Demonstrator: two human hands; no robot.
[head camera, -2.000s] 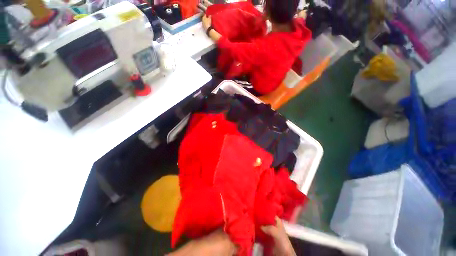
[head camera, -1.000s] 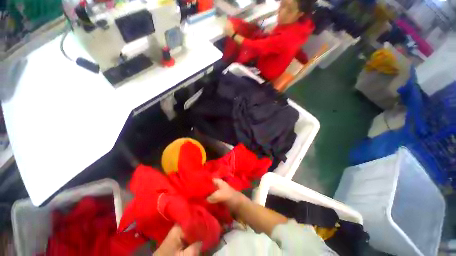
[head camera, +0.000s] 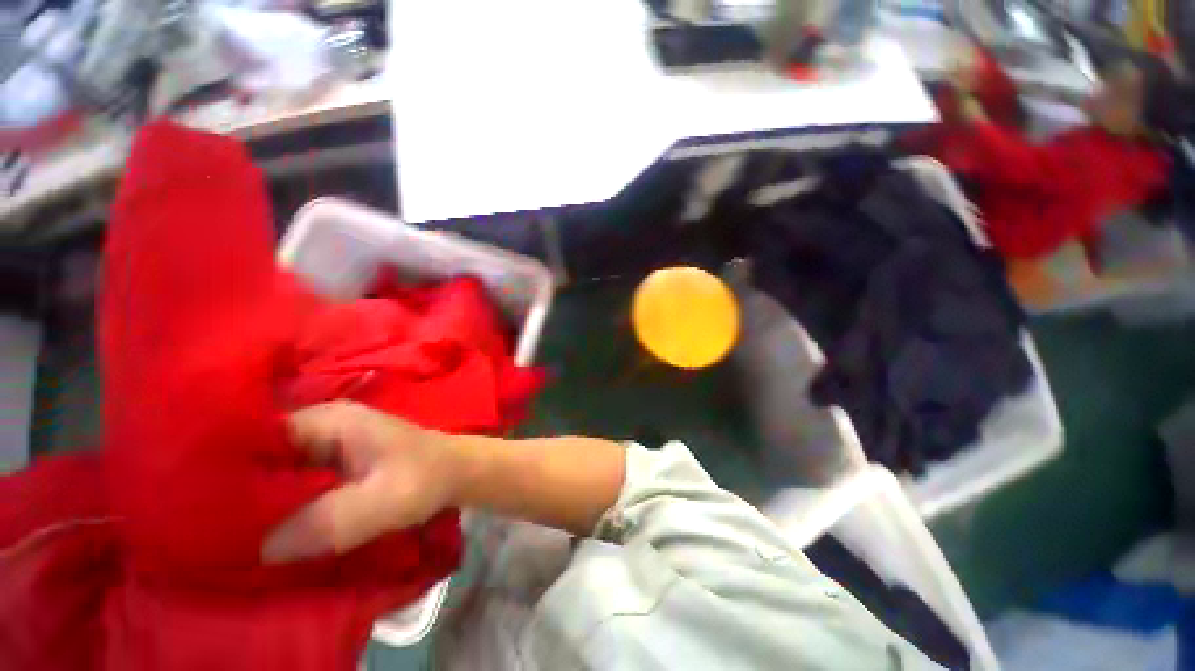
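A large red garment (head camera: 197, 393) fills the left side, raised near the camera and blurred. My right hand (head camera: 367, 479) reaches in from the lower right in a pale sleeve. Its thumb and fingers grip the cloth, with some fingertips hidden in it. My left hand is not in view; the cloth may cover it. Behind the garment a white bin (head camera: 518, 282) holds more red garments (head camera: 419, 347).
A white table (head camera: 524, 112) stands ahead, with a round yellow stool (head camera: 687, 317) on the green floor below. At right, one white bin (head camera: 1048, 406) holds dark garments (head camera: 917, 315). Another white bin (head camera: 917, 531) is nearer. A person in red (head camera: 1062, 184) is at upper right.
The view has turned left. The red garment has moved from in front of the stool to the left, beside the bin of red garments. My left hand has gone out of sight.
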